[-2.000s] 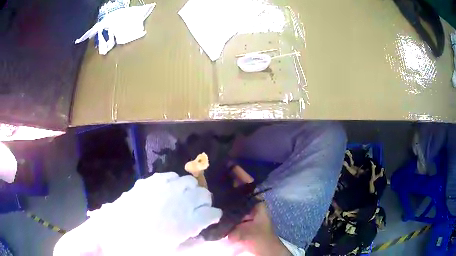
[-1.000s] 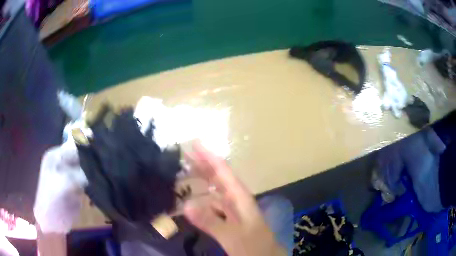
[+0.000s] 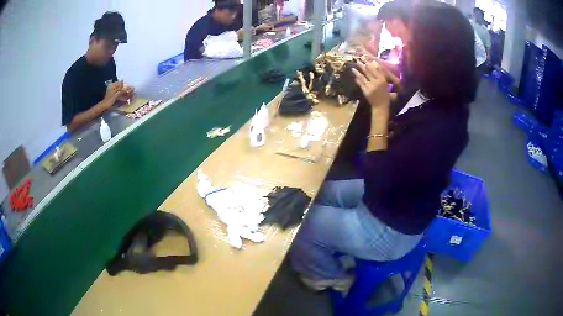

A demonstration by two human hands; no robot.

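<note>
Neither of my hands is in the picture. Nearest in front of me on the tan bench point(image 3: 185, 290) lies a smooth black curved part point(image 3: 154, 244), an open loop. Beyond it lies a limp white glove point(image 3: 237, 210) with a blue edge at its cuff. A black spiky part point(image 3: 287, 207) lies against the glove's right side, near the bench edge. The spiky part that my hands held earlier is not identifiable in this view.
A seated person point(image 3: 420, 136) works at the bench on the right, on a blue stool point(image 3: 383, 278). A blue crate point(image 3: 472, 216) of black and tan parts stands behind. White bottles point(image 3: 259, 126) and piled parts point(image 3: 336, 71) stand farther along. A green conveyor belt point(image 3: 142, 166) runs left.
The view has swung right and up along the bench. My hands and the black spiky part they held have left the picture. The curved part and white glove now appear lower and closer.
</note>
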